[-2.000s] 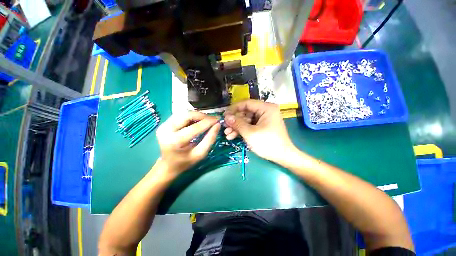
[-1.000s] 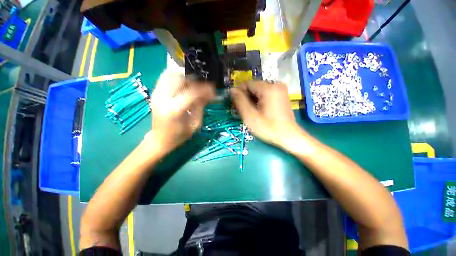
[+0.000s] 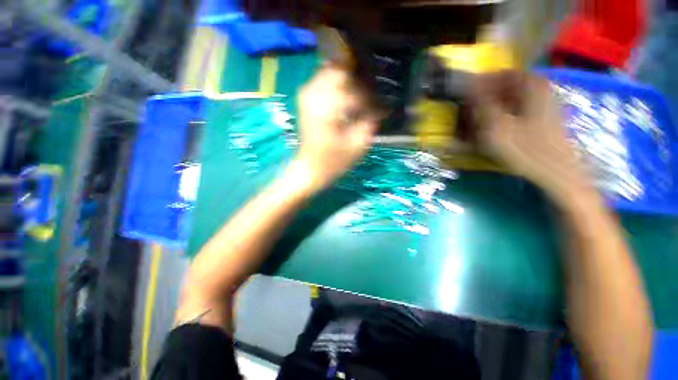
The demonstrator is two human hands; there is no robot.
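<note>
The frame is strongly blurred. My left hand point(image 3: 334, 122) is at the left of the dark crimping press point(image 3: 386, 63), fingers bent; whether it holds something cannot be told. My right hand point(image 3: 517, 119) is right of the yellow die block point(image 3: 436, 122), its fingertips blurred against the dark press parts. A loose heap of green wires point(image 3: 394, 189) with silver ends lies on the bench between and below the hands. A pile of green wires point(image 3: 260, 133) lies to the left. The blue terminal tray point(image 3: 645, 194) with silver ring terminals is at the right, partly hidden by my right hand.
The green bench top point(image 3: 372, 260) ends at a front edge near my body. A left blue bin point(image 3: 160, 174) stands beside the bench. A rear blue bin point(image 3: 271, 37) is at the upper left, and a red bin point(image 3: 595, 41) is behind the tray.
The view has turned, so the bench appears shifted right. My right hand has moved away from my left, toward the tray side. My left hand remains near the press.
</note>
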